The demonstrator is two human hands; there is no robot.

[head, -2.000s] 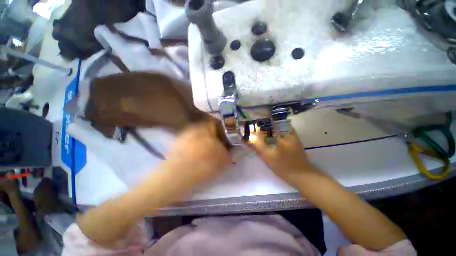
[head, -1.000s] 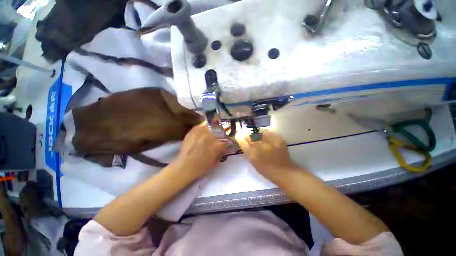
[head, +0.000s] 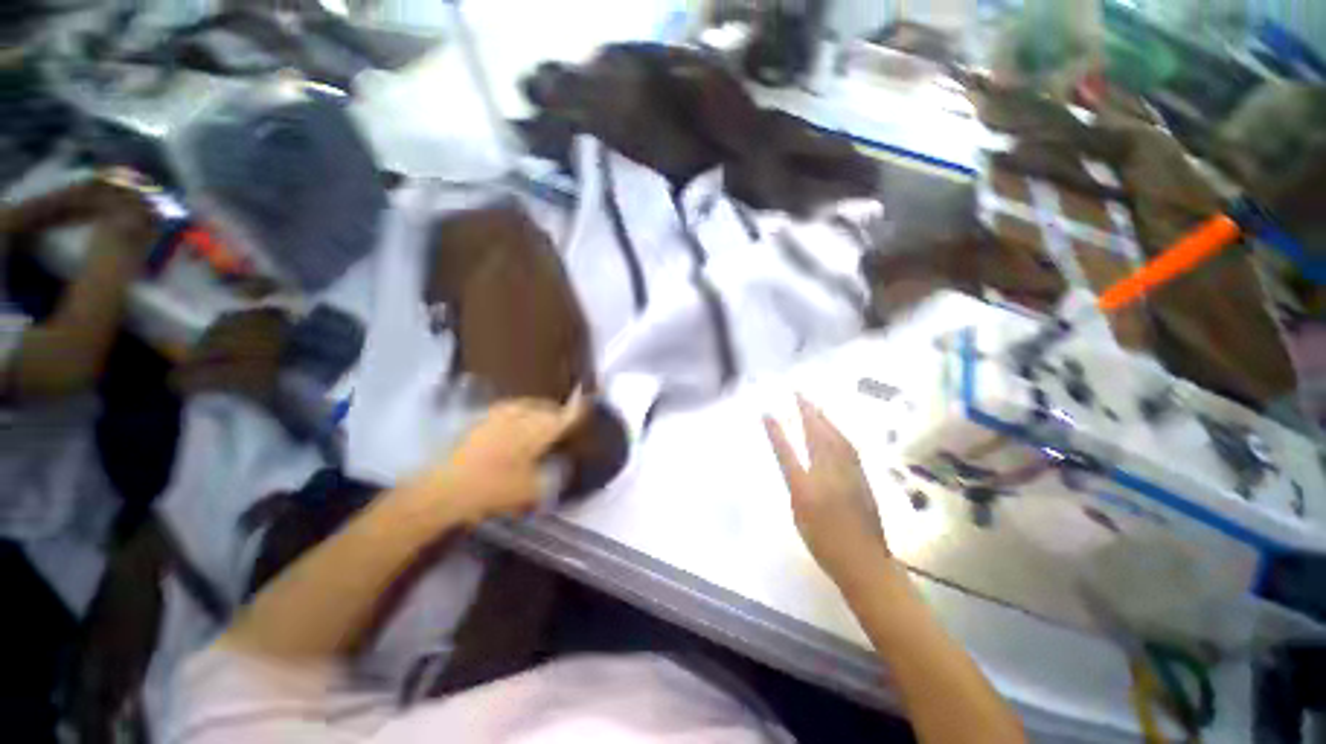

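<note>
My left hand (head: 502, 462) is closed on the brown garment (head: 509, 313) at the front edge of the table, left of the machine. The garment's pale side with dark strips (head: 669, 298) spreads behind it, and part hangs over the edge. My right hand (head: 833, 487) is empty with fingers apart, above the white table between the garment and the sewing machine (head: 1149, 502). The view is blurred, so the needle area is unclear.
Snips with green and yellow handles (head: 1171, 690) lie at the lower right. An orange-handled tool (head: 1171, 265) stands by the machine head. Brown pieces (head: 1207, 218) lie behind. Another person (head: 87, 291) sits at the left. The ridged table edge (head: 669, 584) runs in front.
The view has swung left. Both hands have left the needle area. The brown garment has moved away from the machine with my left hand, and my right hand has opened.
</note>
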